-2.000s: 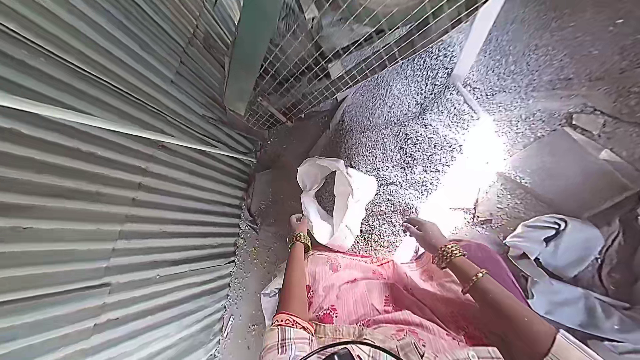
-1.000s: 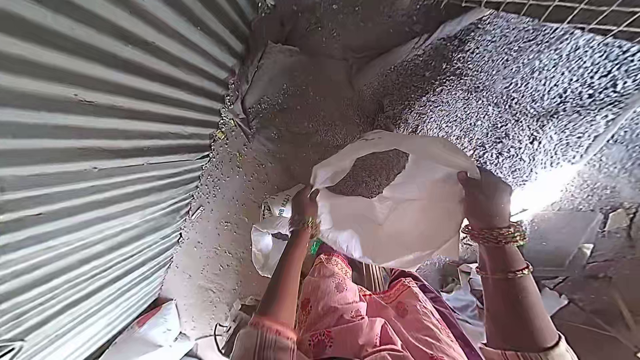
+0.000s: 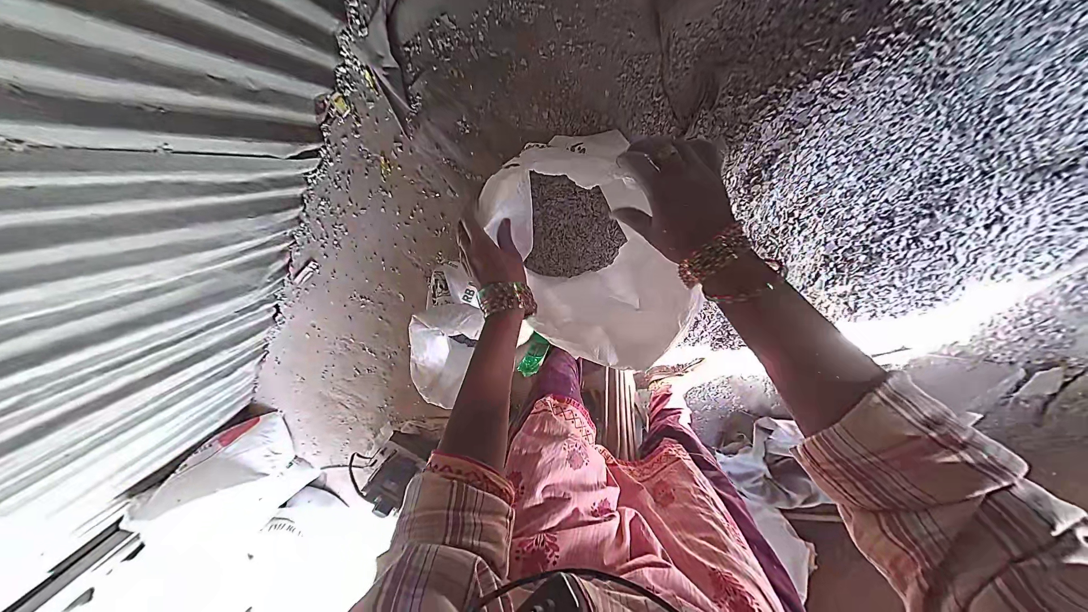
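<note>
A white woven sack (image 3: 612,306) stands upright before me, its mouth wide and its rim folded outward. Grey granules (image 3: 574,225) fill what shows of its inside. My left hand (image 3: 493,251) lies against the sack's left rim, thumb raised and fingers partly hidden behind the edge. Across the opening, my right hand (image 3: 680,191) rests on the upper right rim with its thumb toward the mouth; its fingertips are in shadow. Whether either hand grips the rim, I cannot tell. Bangles circle both wrists.
A large heap of grey granules (image 3: 918,161) spreads at the right. Corrugated metal sheeting (image 3: 153,221) runs along the left. Beside my left forearm lies another white sack (image 3: 442,348), near a green plastic item (image 3: 533,355). More white sacks (image 3: 229,476) lie at the lower left.
Two seconds ago my hands were low beside the sack; one second ago they held its rim apart. Now the sack stands rounder, with my right hand farther up its rim. The view has shifted.
</note>
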